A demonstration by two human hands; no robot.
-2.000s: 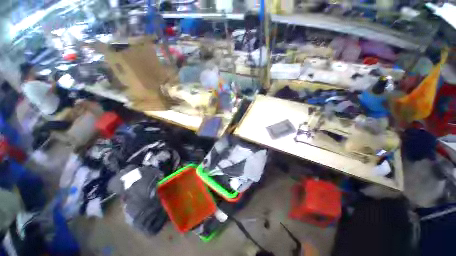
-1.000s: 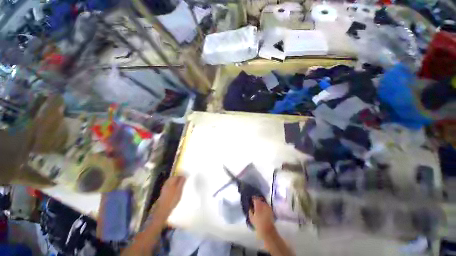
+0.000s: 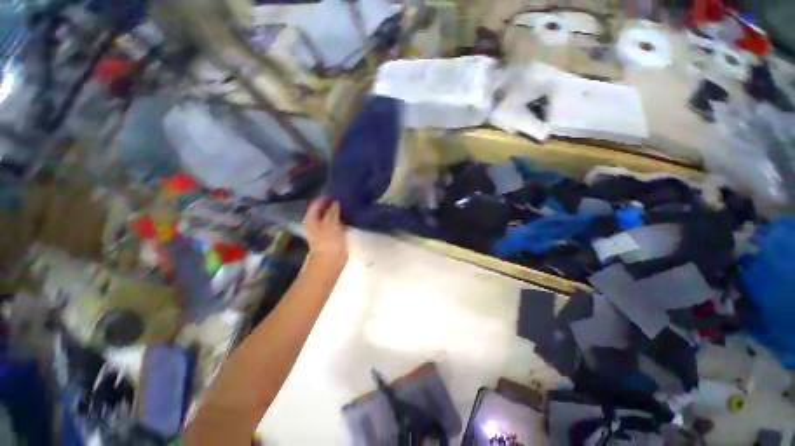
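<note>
My left hand [image 3: 326, 228] reaches forward to the table's far left corner. Its fingers are closed on a navy cloth piece [image 3: 366, 157], which stands up above the hand, beside the heap of scraps. My right hand is not in view. Black shears [image 3: 399, 408] lie over a grey-and-dark flat piece [image 3: 434, 392] near the bottom edge; the lower part of the shears is blurred and cut off. A smartphone [image 3: 504, 427] lies to their right, partly cut off by the bottom edge.
A wooden-edged trough [image 3: 514, 273] behind the white table [image 3: 392, 305] holds dark, blue and grey scraps. Grey and dark pieces [image 3: 645, 300] lie at the right. White packets [image 3: 436, 90] lie further back. A blue cloth [image 3: 776, 283] is at the right edge. Cluttered items are at left.
My left hand has moved forward from the table's left edge and taken hold of the navy cloth. My right hand has let go of the shears and left the view.
</note>
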